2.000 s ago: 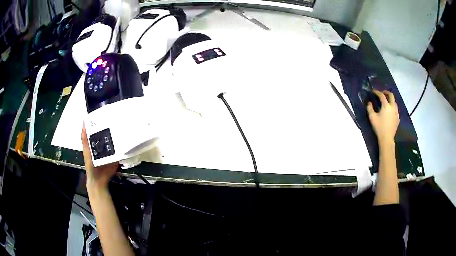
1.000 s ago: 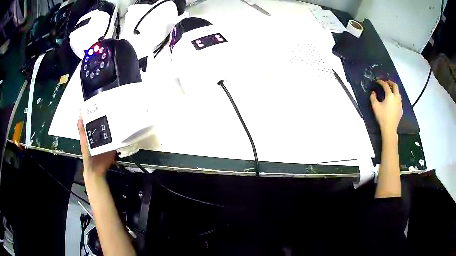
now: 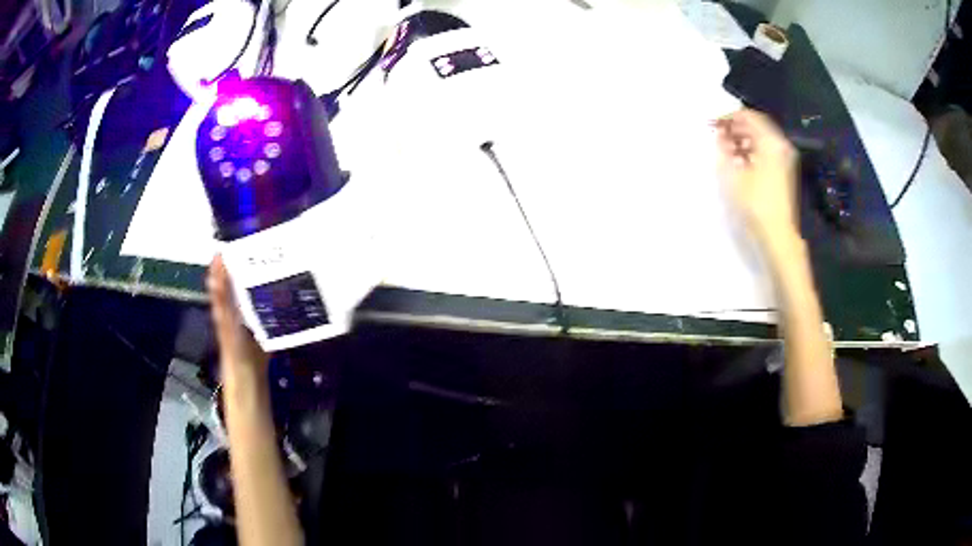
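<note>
A PTZ dome camera [image 3: 304, 251] with a white body and a black ball head is held up at the table's left front edge. Its round LEDs glow purple and blue, and its lower black light panel faces up. My left hand [image 3: 229, 309] grips the body from the lower left; most fingers are hidden behind it. My right hand [image 3: 757, 160] is blurred, above the right side of the white paper, with fingers bent; whether it holds anything cannot be told. The mouse is not clearly visible on the dark mat [image 3: 853, 213].
Another camera [image 3: 464, 62] lies behind on the white paper [image 3: 629, 192], and one more [image 3: 213, 43] stands at the back left. A thin black cable [image 3: 524, 213] crosses the front edge. A tape roll [image 3: 771, 41] is at the back right. Equipment is below the table at left.
My right hand has left the mouse area and moved left over the paper. My left hand has shifted the camera slightly right and tilted it; its LEDs glow brighter. The view has shifted.
</note>
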